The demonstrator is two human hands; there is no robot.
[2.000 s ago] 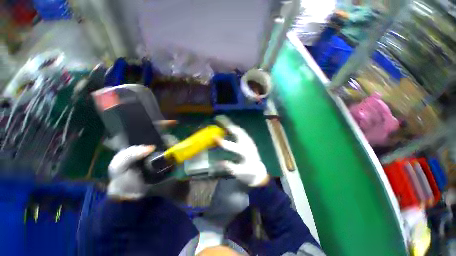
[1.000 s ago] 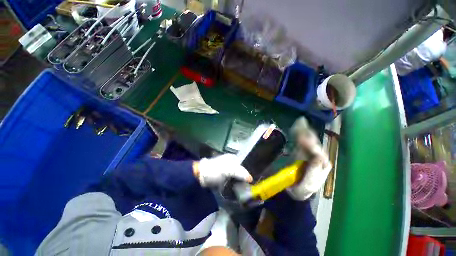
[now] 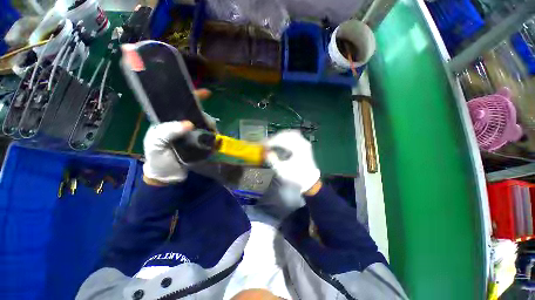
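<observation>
My left hand (image 3: 165, 153), in a white glove, holds a long rounded smart lock panel (image 3: 167, 82) by its lower end. The panel is tilted, its black front and orange-white sticker facing up. My right hand (image 3: 293, 159), also gloved in white, grips the end of a yellow-handled tool (image 3: 240, 150). The tool's dark end meets the lower end of the panel by my left fingers; whether it touches is hard to tell. A silver-grey metal block (image 3: 253, 129) lies on the green mat (image 3: 328, 140) behind the tool.
A blue tote (image 3: 35, 199) with a few brass parts is at left, open panels (image 3: 91, 117) behind it. Blue bins (image 3: 302, 53) and a white bucket (image 3: 352, 44) with a brush stand at the back. A wooden-handled hammer (image 3: 368, 135) lies beside the green conveyor (image 3: 422, 176).
The panel has swung from low between my hands to raised at the left, its sticker end up and away. The view has turned. Both hands keep their holds.
</observation>
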